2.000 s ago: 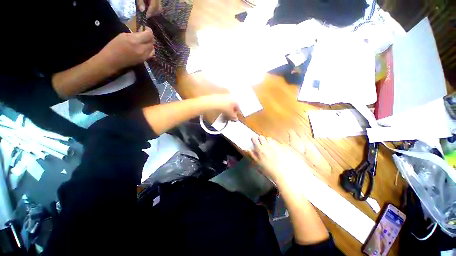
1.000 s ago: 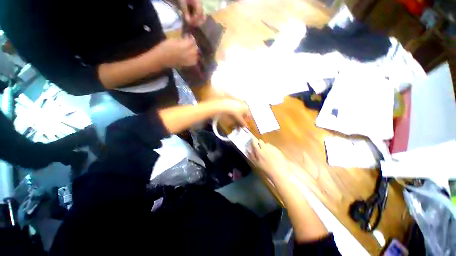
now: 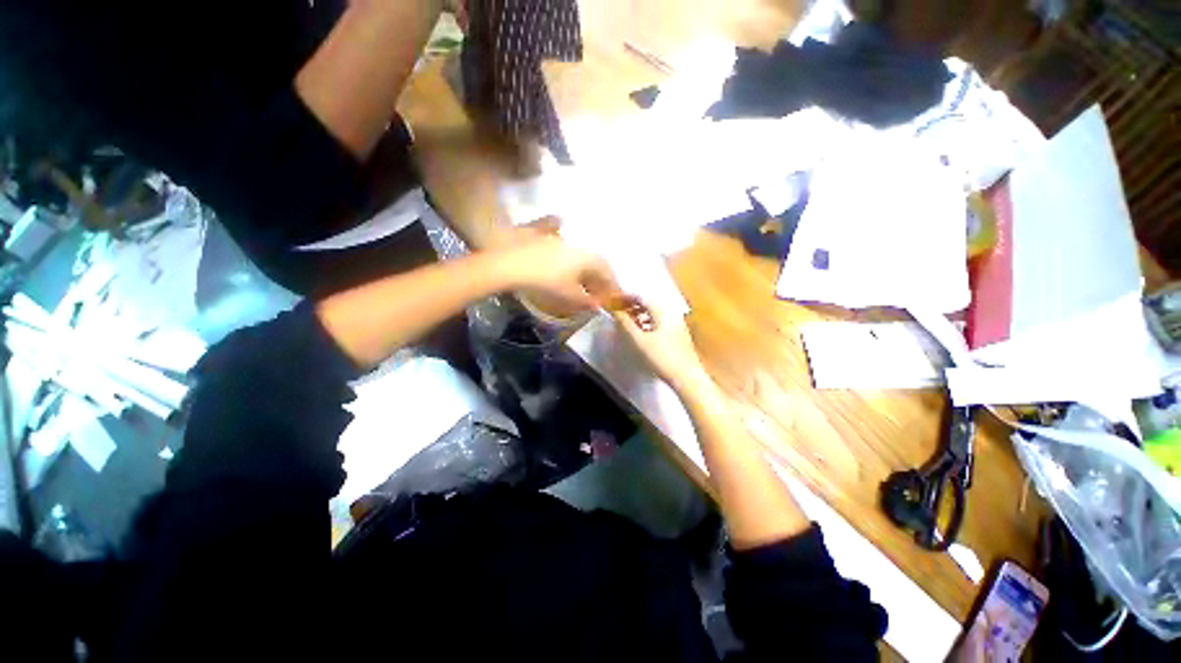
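Note:
A long white strip [image 3: 842, 538] lies along the table's near edge, from beneath my hands down to the phone. My left hand [image 3: 570, 275] is over its upper end, fingers closed, with a thin pale tape ring [image 3: 534, 342] faintly visible below the palm. My right hand [image 3: 648, 330] meets the left fingertips above the strip, its fingers bent. Blur and glare hide what lies between the fingertips.
Black shears [image 3: 930, 495] and a lit smartphone [image 3: 1005, 614] lie right. White sheets [image 3: 878, 246], a red-edged box [image 3: 995, 266] and a clear plastic bag [image 3: 1101, 505] lie beyond. Another person's arm [image 3: 369, 78] and striped dark cloth [image 3: 531, 65] are upper left.
My right hand has moved up the strip from lying on it to meet my left fingertips. The other person's arm has moved up, and the striped cloth now hangs over the table edge.

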